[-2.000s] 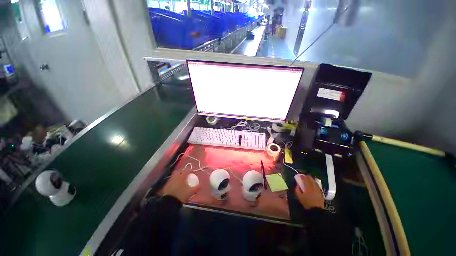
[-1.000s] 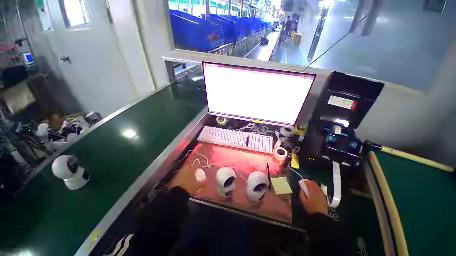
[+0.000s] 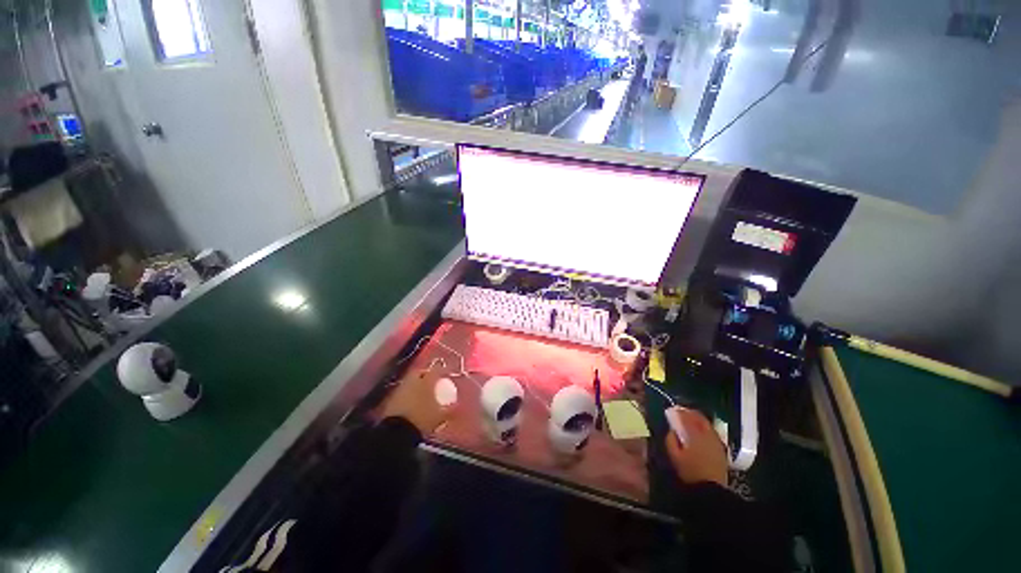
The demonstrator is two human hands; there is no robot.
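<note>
My right hand [image 3: 699, 448] rests on a white computer mouse [image 3: 675, 425] to the right of the mat. My left hand [image 3: 414, 404] lies on the left part of the reddish mat [image 3: 521, 364], at a small white round part [image 3: 446, 392]; whether the fingers grip it is too small to tell. Two white pan-tilt cameras stand upright on the mat, a left one [image 3: 502, 405] and a right one [image 3: 572, 419], neither touched by a hand. A third camera [image 3: 159, 381] stands apart on the green belt at the left.
A bright monitor [image 3: 577, 213] stands behind a white keyboard [image 3: 526, 313]. A tape roll [image 3: 625, 348], a pen [image 3: 597, 387] and sticky notes [image 3: 626, 420] lie right of the mat's middle. A label printer [image 3: 761, 319] with raised lid has a white strip [image 3: 747, 420] hanging down.
The head view has turned left, so the scene sits further right in the picture. Both hands stay in the same places, at the mouse and the small white part.
</note>
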